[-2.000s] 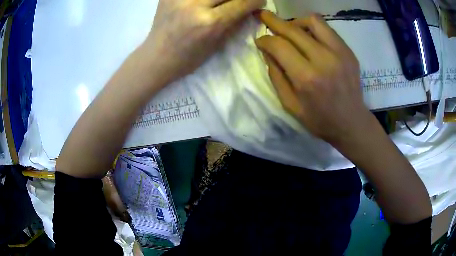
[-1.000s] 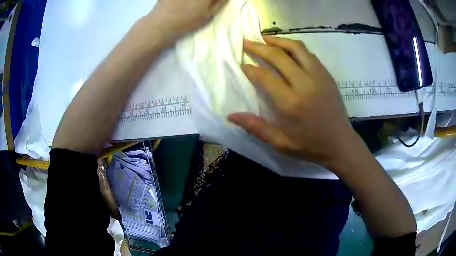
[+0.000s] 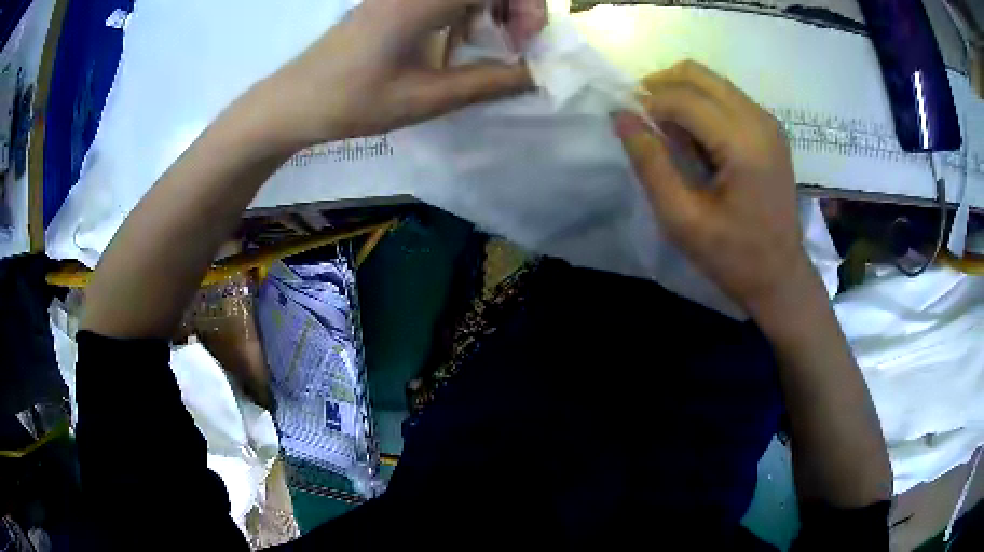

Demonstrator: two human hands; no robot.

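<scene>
A white garment piece hangs between my two hands over the table's front edge and towards my lap. My left hand, at the top centre, pinches its upper edge between thumb and fingers; the fingertips are slightly blurred. My right hand, right of centre, grips the edge of the cloth between thumb and forefinger. The cloth between the hands is creased and partly blurred. The sewing machine's needle area is not visible.
The white table top carries a printed ruler. A smartphone with a cable lies at upper right. White cloth heaps are at right and lower left. A wire basket of printed papers stands below the table.
My right hand, earlier spread flat on the cloth, now pinches its edge. My left hand has turned and grips the upper edge. The view has shifted, so the table edge sits higher.
</scene>
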